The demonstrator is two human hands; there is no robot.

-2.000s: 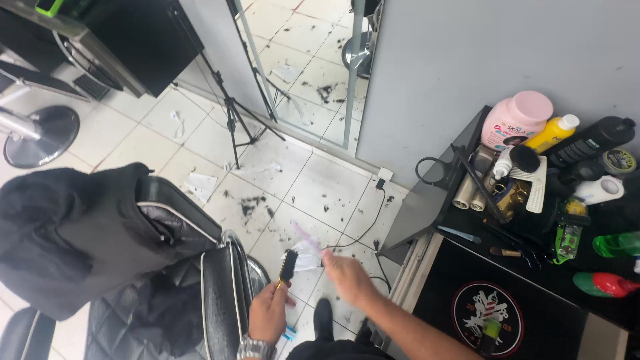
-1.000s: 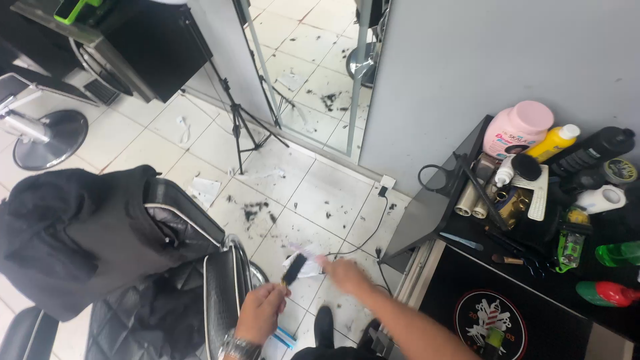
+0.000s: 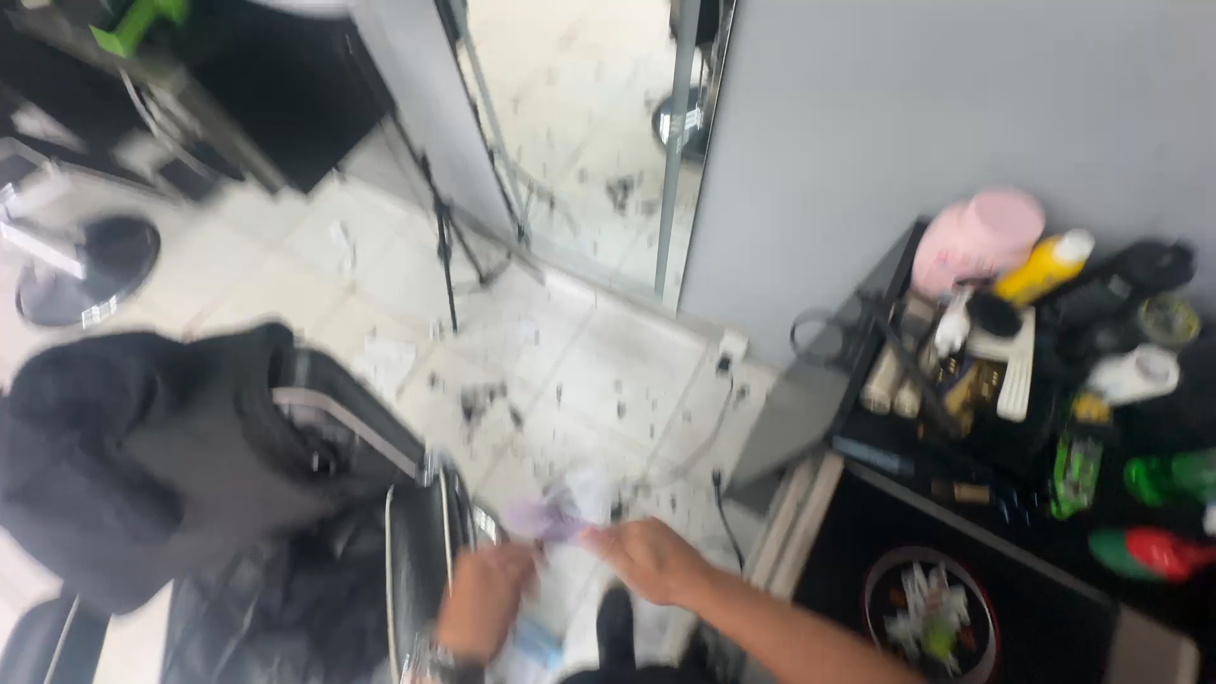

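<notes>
My right hand (image 3: pixel 651 559) is closed on the handle of a light purple tool (image 3: pixel 541 518), blurred, possibly a comb or brush, whose wide end points left. Just left of it is my left hand (image 3: pixel 486 594), with a watch on the wrist (image 3: pixel 446 660). Motion blur hides its fingertips; something dark lies between the two hands, and whether the left fingers hold it cannot be told. Both hands are over the tiled floor, beside the armrest (image 3: pixel 418 579) of a black salon chair.
A black cape (image 3: pixel 161 456) drapes the chair at left. On the right, a black counter (image 3: pixel 997 532) holds a pink tub (image 3: pixel 983 237), a yellow bottle (image 3: pixel 1045 268) and several other bottles and tools. A tripod (image 3: pixel 442 223) stands near the mirror (image 3: pixel 579 123). Cut hair litters the floor (image 3: pixel 608 361).
The black-bristled brush seen upright in my left hand earlier no longer shows clearly. The purple tool now points left, across toward my left hand.
</notes>
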